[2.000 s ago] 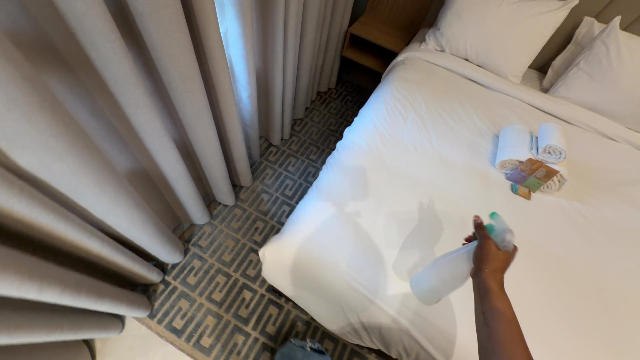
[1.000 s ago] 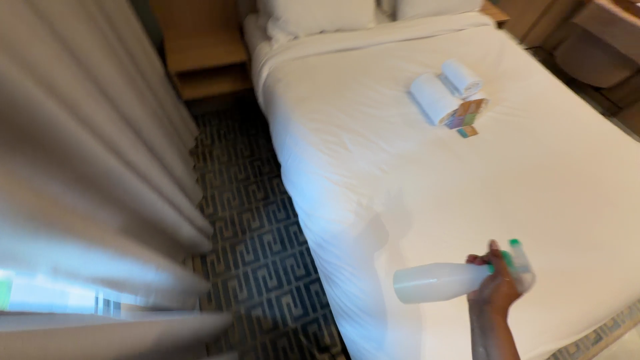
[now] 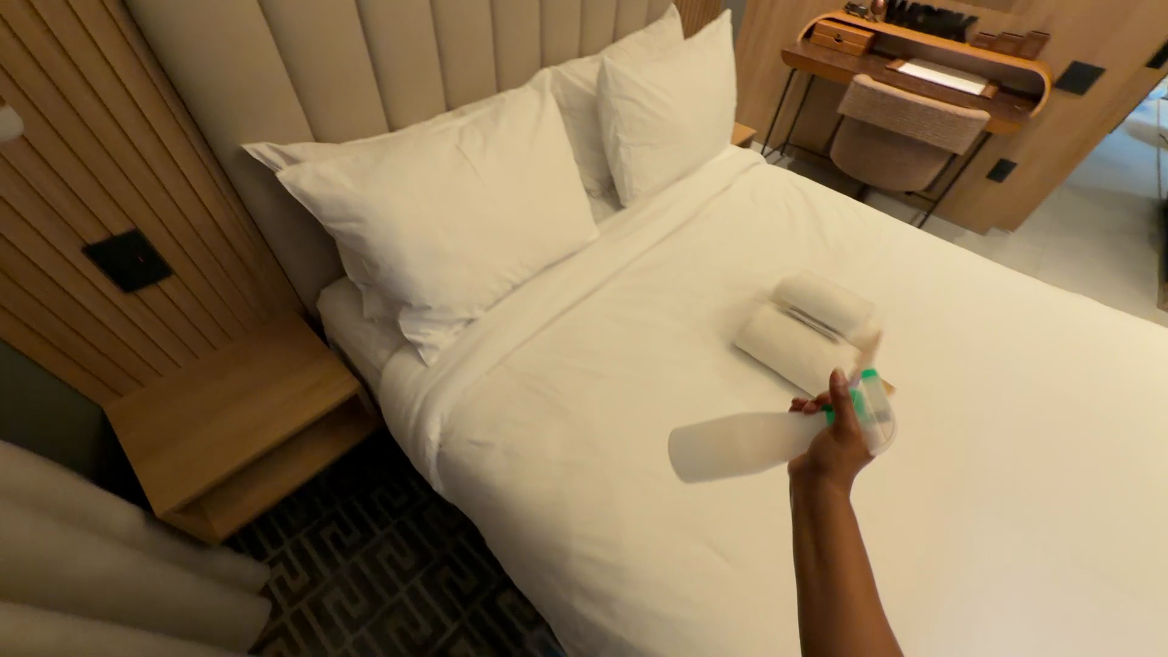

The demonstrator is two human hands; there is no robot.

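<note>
My right hand (image 3: 835,443) grips a white plastic spray bottle (image 3: 739,445) by its neck, below the green and clear trigger head. The bottle lies sideways in the air over the bed, its base pointing left. Just beyond the hand, rolled white towels (image 3: 796,349) rest on the white bedspread (image 3: 602,456), with a small card partly hidden behind the spray head. White pillows (image 3: 456,201) lean at the padded headboard (image 3: 383,64). My left hand is out of the frame.
A wooden nightstand (image 3: 237,411) stands left of the bed, above patterned carpet (image 3: 365,557). Grey curtains (image 3: 109,557) hang at the lower left. At the back right are a wooden desk (image 3: 912,68) and an upholstered chair (image 3: 903,137). A black wall plate (image 3: 127,260) is by the headboard.
The view has swung up toward the headboard, nightstand and desk. My right hand still holds the spray bottle, now nearer the rolled towels in view.
</note>
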